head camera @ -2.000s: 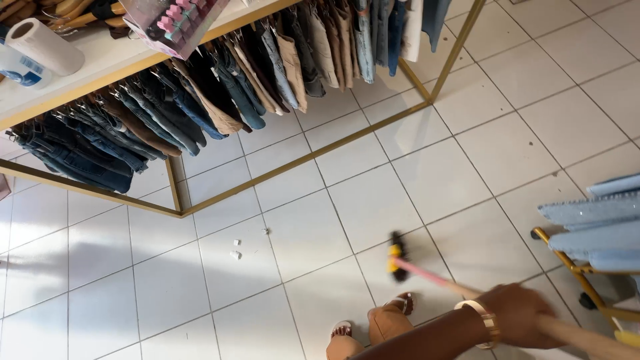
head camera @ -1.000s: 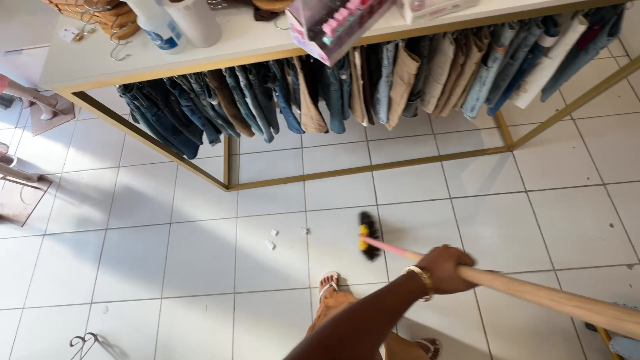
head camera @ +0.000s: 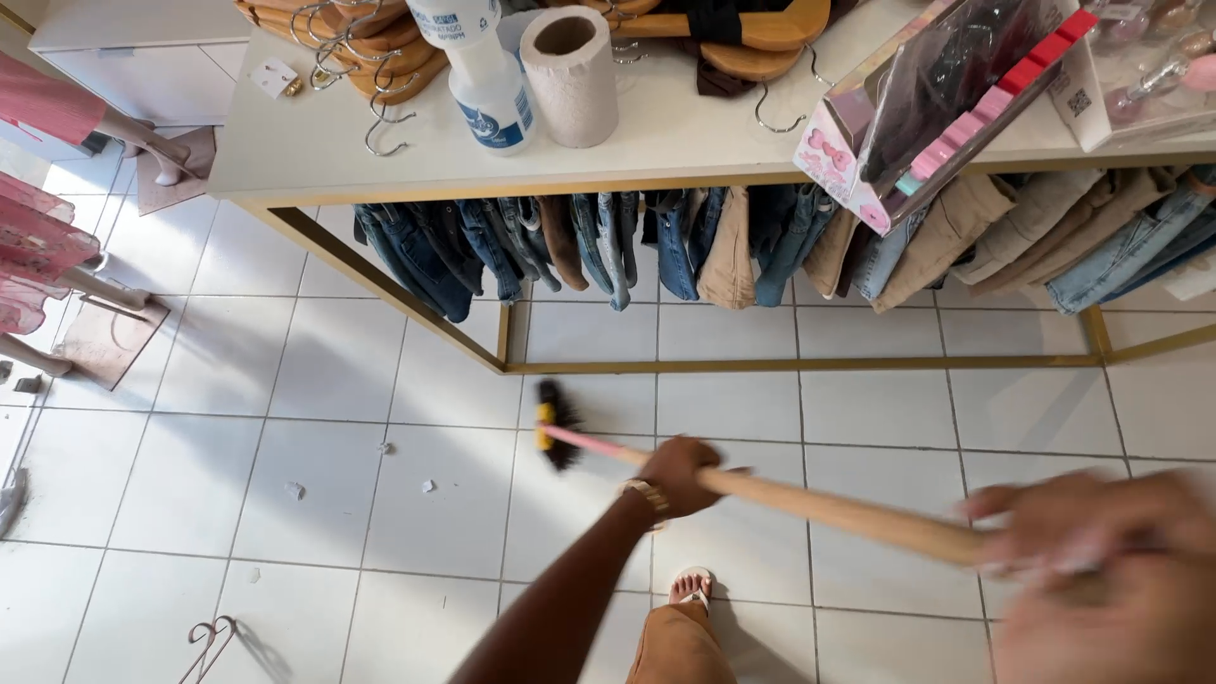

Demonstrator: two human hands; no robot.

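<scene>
My left hand point(head camera: 682, 478), with a gold band at its wrist, grips the lower part of the wooden handle of a broom point(head camera: 845, 503). Blurred at the right edge, my right hand point(head camera: 1092, 532) is closed around the upper end of that handle. The dark bristle head with its yellow part point(head camera: 551, 426) rests on the white tiles just in front of the rack's lower bar. Small whitish scraps point(head camera: 295, 490) lie on the floor left of the broom head.
A gold-framed rack point(head camera: 807, 364) holds hanging jeans and tan trousers point(head camera: 727, 256). On its white top stand a paper roll point(head camera: 570, 85), a spray bottle point(head camera: 489, 100), wooden hangers and boxed items. Mannequin feet on bases point(head camera: 114, 337) are at the left. A curled metal stand point(head camera: 207, 646) is bottom left.
The view has shifted toward the left part of the rack. The broom head is now closer to the rack's lower bar. My right hand has come into view on the handle.
</scene>
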